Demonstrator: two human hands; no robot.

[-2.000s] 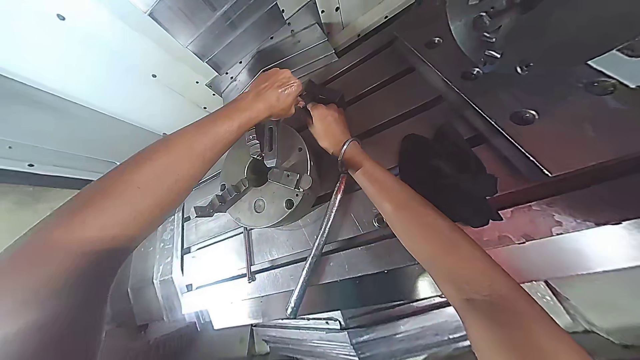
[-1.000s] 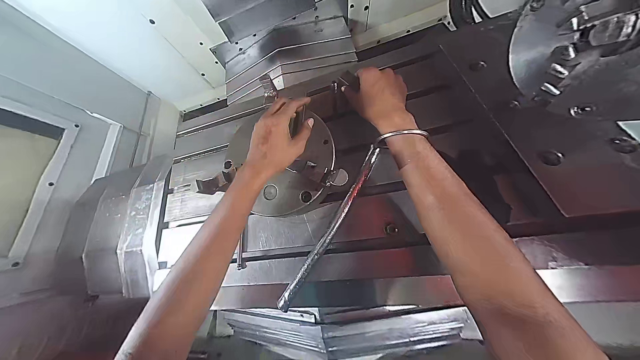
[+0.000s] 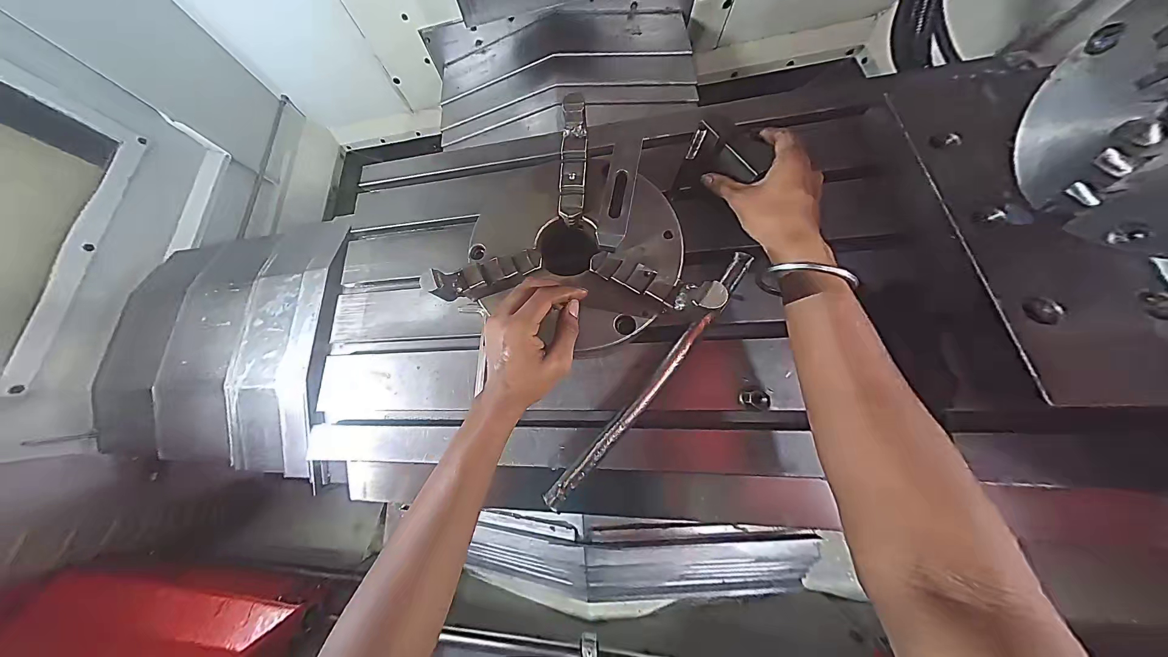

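A round steel three-jaw chuck (image 3: 511, 224) lies face up on the slotted machine table, its jaws spread around a central bore. My left hand (image 3: 534, 342) rests at the chuck's near edge, fingers curled and thumb close to a fingertip; whether anything is between them cannot be told. A flat slotted metal plate (image 3: 624, 182) lies across the chuck's far right part. Beyond it, my right hand (image 3: 785, 196) is spread beside a dark angular metal block (image 3: 721, 155), thumb and fingers apart near its right corner. A long metal bar (image 3: 639, 397) slants toward the near edge of the table.
The T-slotted table (image 3: 401, 379) lies under everything. At right, a dark plate (image 3: 985, 301) carries bolts and another jawed chuck (image 3: 1058, 137). Folded metal way covers stand at left (image 3: 196, 365) and at the back (image 3: 566, 68). A bolt head (image 3: 754, 398) sits near the bar.
Both hands were together at the chuck's far side; they have since separated. My left hand has come to the chuck's near edge, my right hand has stayed by the dark block. The view has shifted.
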